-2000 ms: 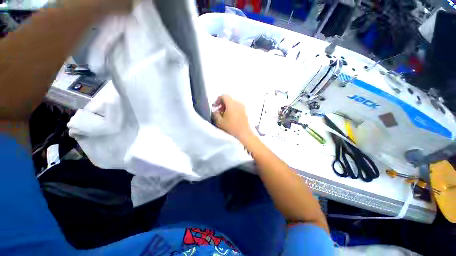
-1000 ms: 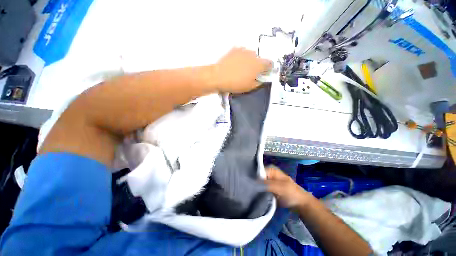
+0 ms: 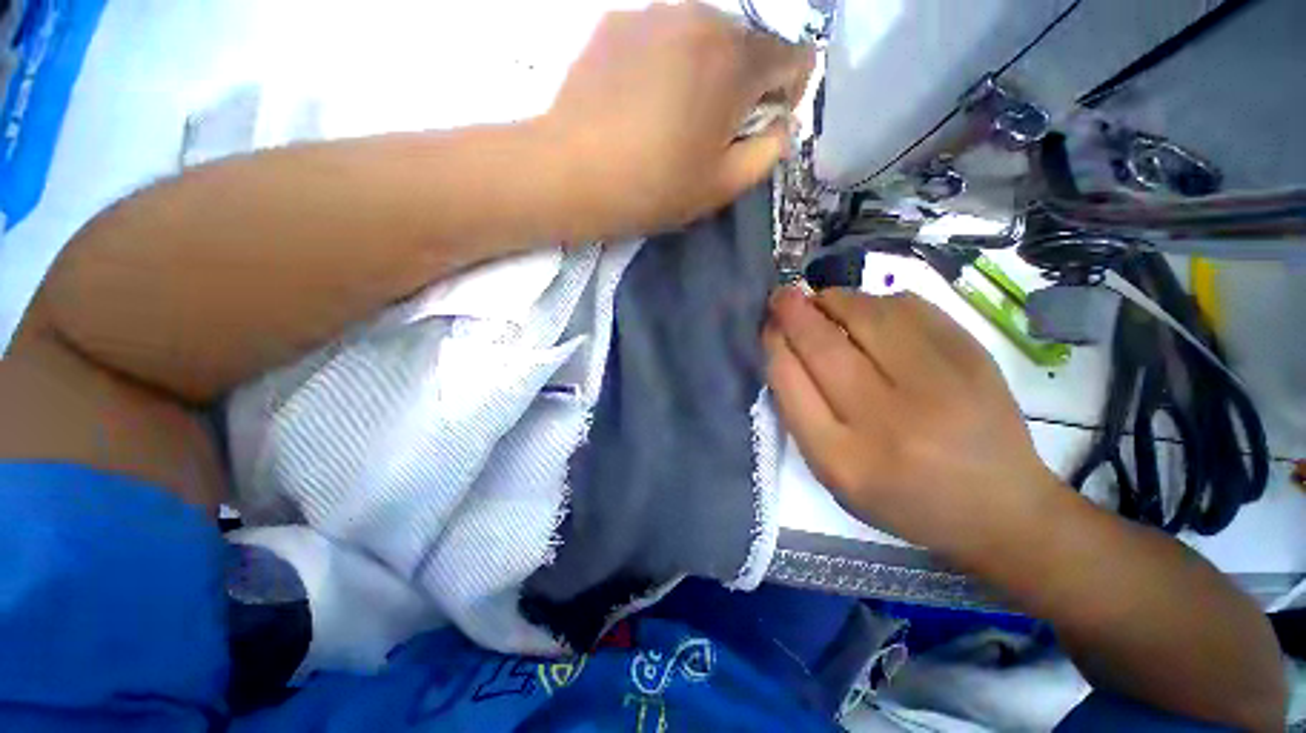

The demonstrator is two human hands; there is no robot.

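Observation:
The dark grey panel (image 3: 666, 415) lies on the pale ribbed garment body (image 3: 416, 430), its upper end beside the presser foot and needle (image 3: 796, 236). A narrow white edge strip (image 3: 763, 494) runs along its right side. My left hand (image 3: 688, 115) is at the panel's upper end, left of the needle, its fingers closed on the fabric edge. My right hand (image 3: 895, 401) pinches the panel's right edge just below the presser foot. The fabric between the fingertips is mostly hidden.
The sewing machine head (image 3: 1003, 86) stands at upper right. Green thread snips (image 3: 1010, 308) and black scissors (image 3: 1174, 430) lie to the right on the table. The table's front edge (image 3: 888, 573) carries a scale. Pale fabric (image 3: 988, 687) lies below it at right.
The view is closer to the needle. My right hand has moved up from the panel's lower end to beside the presser foot. The panel now lies flatter, its upper end at the needle.

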